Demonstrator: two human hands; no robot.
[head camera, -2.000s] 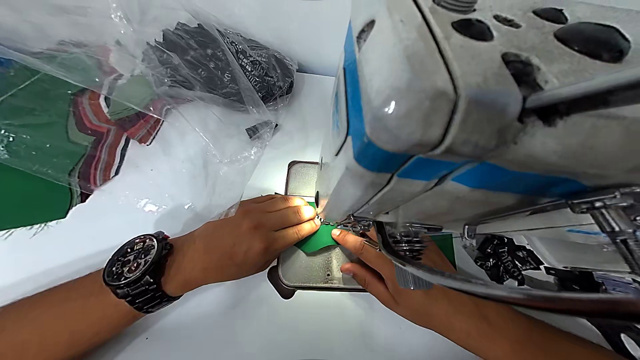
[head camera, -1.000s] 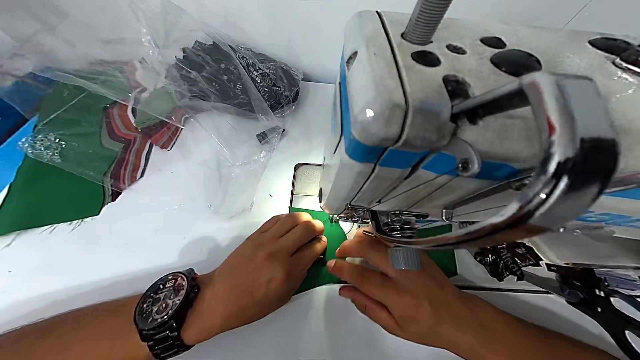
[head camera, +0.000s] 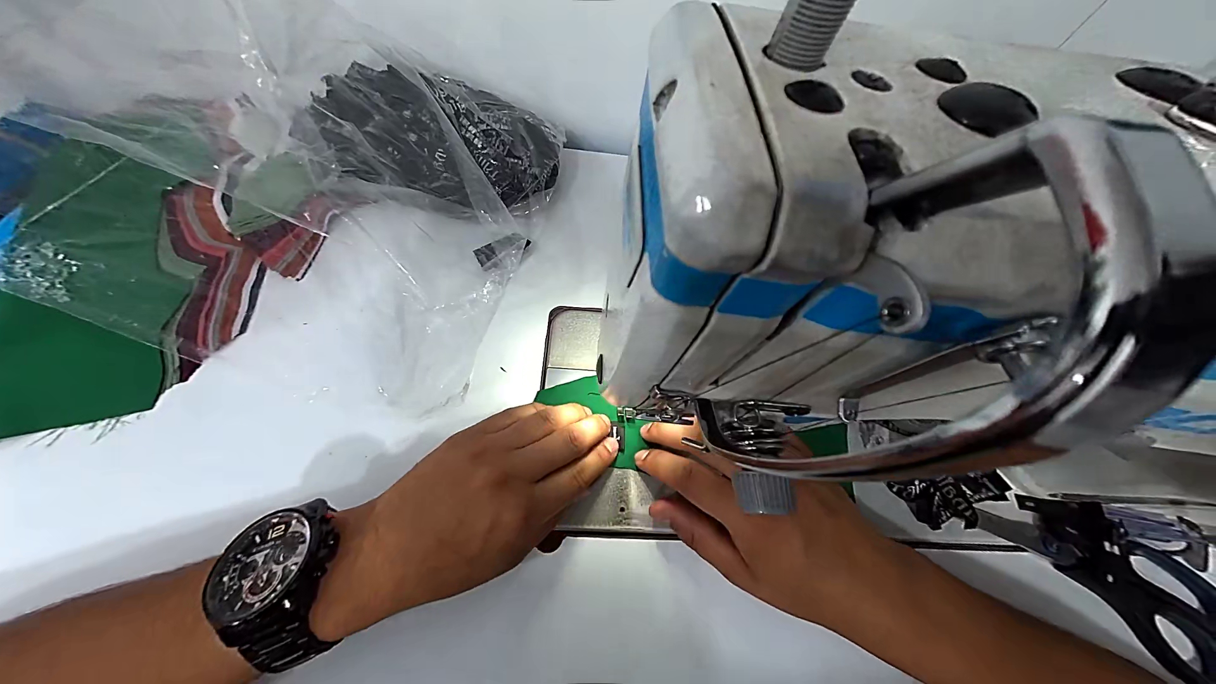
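Note:
A green fabric piece (head camera: 575, 390) lies under the presser foot (head camera: 655, 410) of a white and blue sewing machine (head camera: 714, 209). My left hand (head camera: 494, 484), with a black watch on its wrist, presses flat on the fabric at the left of the needle area. A small dark label (head camera: 617, 438) shows beside its fingertips. On the right, my right hand (head camera: 760, 513) rests with its fingertips on the fabric's right edge, partly hidden by the machine's chrome guard. Beneath the fabric is the metal needle plate (head camera: 613, 499).
Clear plastic bags (head camera: 389, 313) lie at the left, one over a bundle of black labels (head camera: 437, 133). Green fabric (head camera: 76, 370) with striped trim is at the far left. Black-handled scissors (head camera: 1121, 570) and black printed scraps (head camera: 950, 499) lie at the right.
The green fabric's lower part, spread toward me a second ago, no longer covers the front of the metal plate. Both hands remain at the fabric by the presser foot.

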